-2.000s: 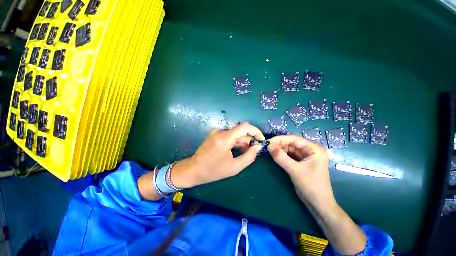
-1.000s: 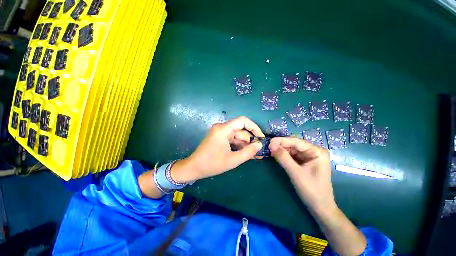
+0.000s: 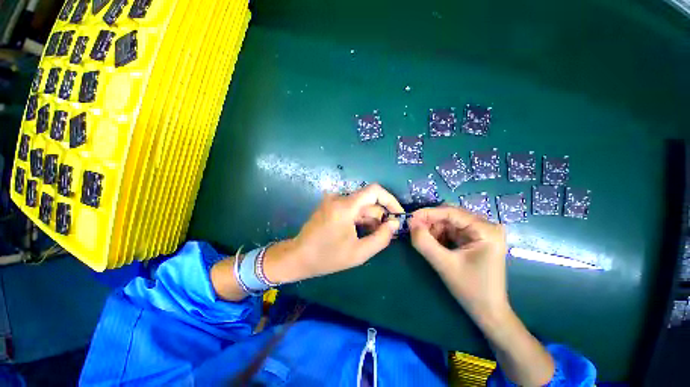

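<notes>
A small dark circuit board (image 3: 401, 224) is pinched between both hands at the middle of the bench, mostly covered by fingertips. My left hand (image 3: 352, 230) grips it from the left with thumb and fingers. My right hand (image 3: 458, 246) holds its right edge with thumb and index finger. Whether a separate small part is on it cannot be told. Several loose purple-black boards, one at the upper right of the group (image 3: 477, 120), lie flat beyond and right of my hands.
A tall stack of yellow trays (image 3: 113, 143) stands at the left, its top tray holding black modules. The dark green bench (image 3: 318, 98) has tiny white flecks. A long pale streak (image 3: 556, 259) lies right of my right hand. A dark tray (image 3: 679, 302) is at the right edge.
The held board turned to show more of its face a second ago and now shows less of it, nearly edge-on. Both hands stay in about the same place, still pinching it.
</notes>
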